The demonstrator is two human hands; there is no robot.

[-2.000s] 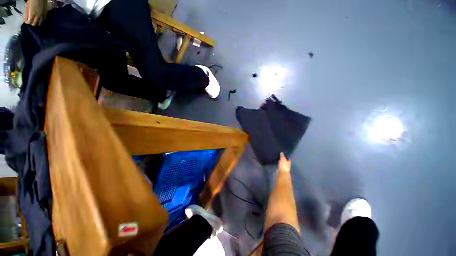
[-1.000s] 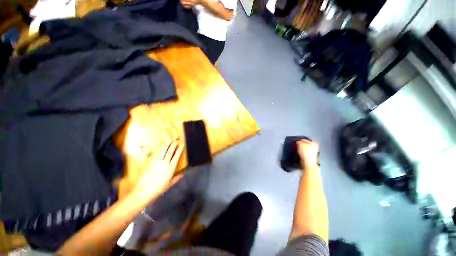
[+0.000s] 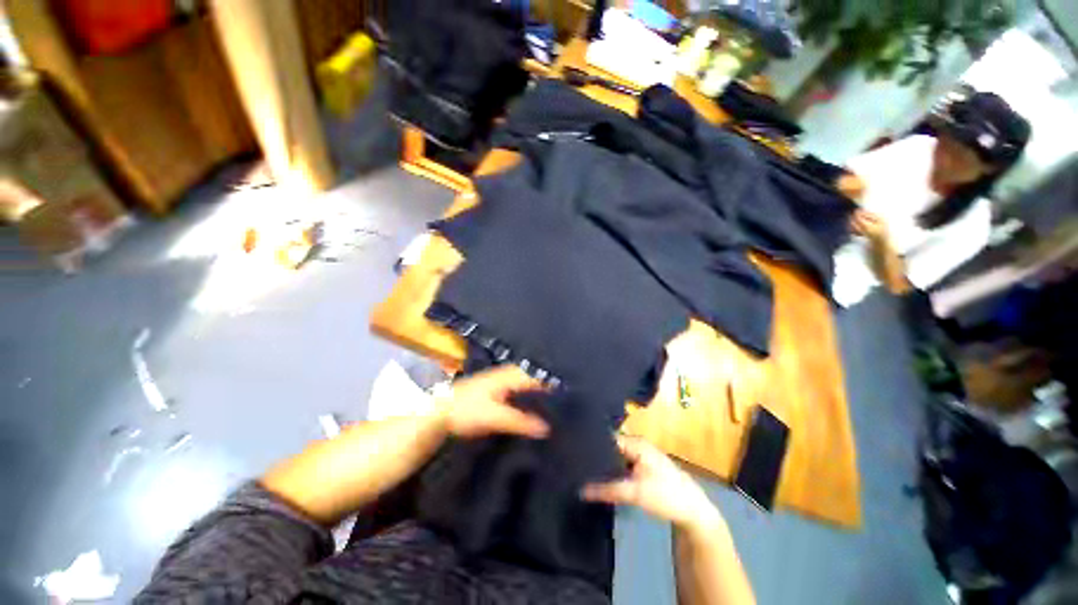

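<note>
A dark garment (image 3: pixel 556 284) lies over the wooden table, with a band of white dashes along its near edge. Dark cloth (image 3: pixel 520 490) hangs over my lap below that edge. My left hand (image 3: pixel 497 402) lies on this cloth beside the dashed band, fingers apart and blurred. My right hand (image 3: pixel 638 479) is at the cloth's right side, fingers spread, touching or just over it. Whether either hand pinches the cloth cannot be seen clearly.
A black smartphone (image 3: pixel 762 459) lies at the table's near edge (image 3: pixel 816 473). A small green tool (image 3: pixel 684 391) lies left of it. A person in a white top and dark cap (image 3: pixel 934 201) handles dark cloth at the right. White scraps (image 3: pixel 148 372) lie on the floor.
The view has swung left to the table. My right hand, earlier holding a dark piece out over the floor, is now at the cloth before me. My left hand has moved from the tabletop to the cloth.
</note>
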